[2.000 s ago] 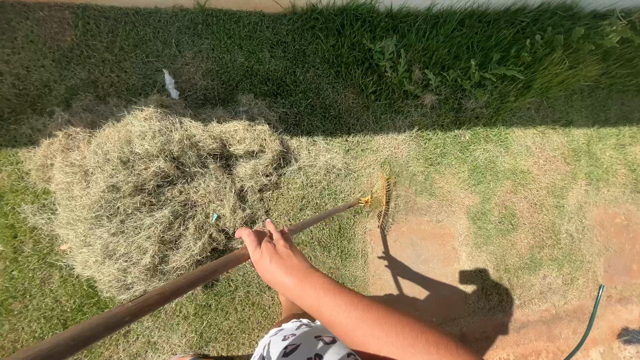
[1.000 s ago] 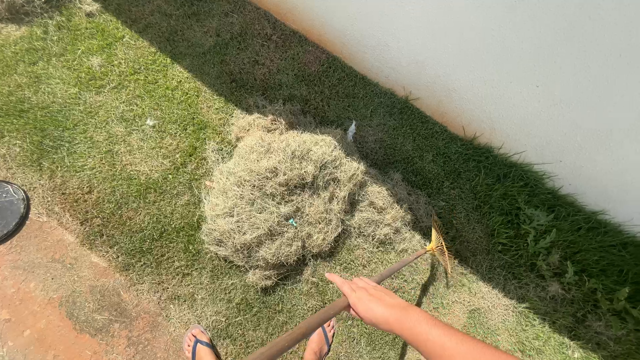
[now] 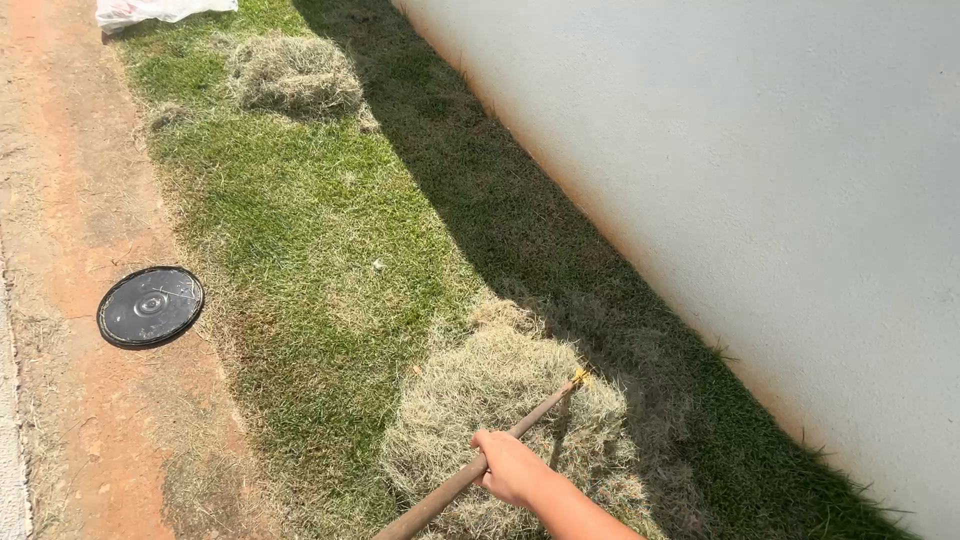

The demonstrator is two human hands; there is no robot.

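My right hand [image 3: 510, 466] grips the wooden handle of a rake [image 3: 442, 495], low in the centre of the head view. The handle slants up and to the right from the bottom edge. At its far end the rake's yellow head [image 3: 581, 376] lies on the right part of a large pile of dry grass clippings [image 3: 480, 390]; its tines are mostly hidden. My hand is above this pile. My left hand is outside the view.
A white wall [image 3: 712, 150] runs diagonally on the right, with a shaded grass strip [image 3: 525, 202] along it. A smaller clippings pile [image 3: 296, 75] lies farther off, near a white plastic bag [image 3: 161, 9]. A round black lid [image 3: 150, 306] rests on the reddish dirt path [image 3: 82, 225].
The rake head, on the grass beside the large pile in the earlier frames, is now on the pile. The view has swung toward the farther lawn. My right hand keeps hold of the handle.
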